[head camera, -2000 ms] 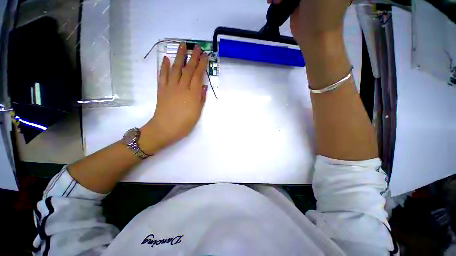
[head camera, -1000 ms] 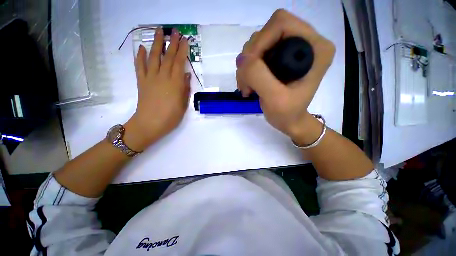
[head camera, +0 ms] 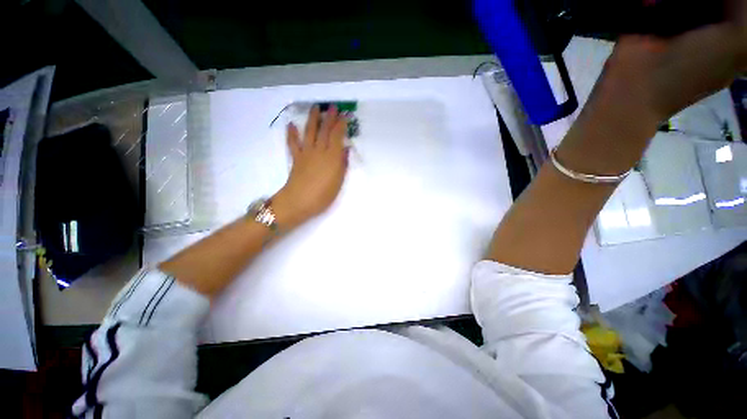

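A pale base (head camera: 401, 135) lies on the white sheet, faint against it. A green circuit board (head camera: 350, 107) is at its upper left, with a dark loose wire curving out to the left. My left hand (head camera: 318, 159) rests flat on the base's left end, fingers spread, partly covering the board. My right hand (head camera: 688, 69) is raised at the upper right, cut off by the picture's edge and blurred. It holds the cleaning roller (head camera: 524, 69), whose blue cylinder is in the air; the handle is mostly hidden.
A black panel stack (head camera: 82, 192) lies at left beside a clear ribbed tray (head camera: 169, 164). Several waiting bases (head camera: 676, 176) lie on white boards at right. A grey rail (head camera: 270, 75) runs along the sheet's far edge. Yellow and clear plastic shows at lower right.
The roller has been lifted off the base and carried up to the right by my right hand. My left hand still lies on the base. The view has shifted, showing the bench's far side.
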